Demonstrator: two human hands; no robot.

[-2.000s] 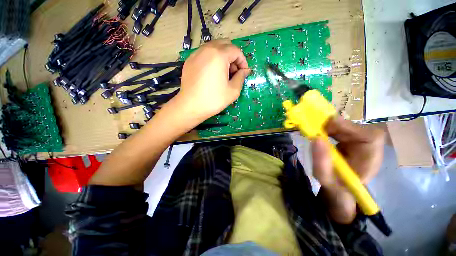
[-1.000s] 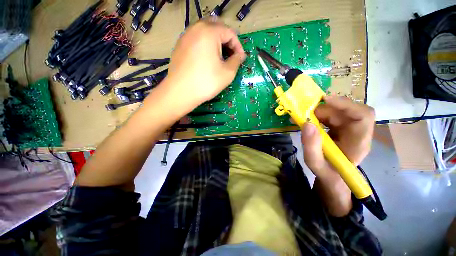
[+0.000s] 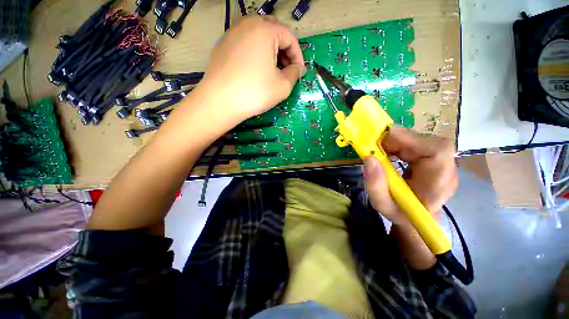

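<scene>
The green PCB panel [image 3: 368, 75] lies on brown cardboard in front of me. My right hand [image 3: 415, 177] holds the yellow soldering gun [image 3: 399, 187]. Its dark tip and thinner pale feed tube point up-left, at the panel close to my left fingertips. My left hand [image 3: 259, 71] is over the panel's left part with thumb and index finger pinched together. Something dark shows inside the curl of the fingers, probably a cable lead, mostly hidden. Several black cable leads [image 3: 256, 149] lie across the panel's lower left edge.
A pile of loose black cables [image 3: 93, 68] with coppery ends lies at upper left. More cables lie at the top edge. Another green panel with cables [image 3: 53, 143] is at far left. A black fan [image 3: 549, 68] stands at right.
Since two seconds ago, my left hand has moved up and slightly left. The soldering gun has moved left and up, its tip now near my left fingertips.
</scene>
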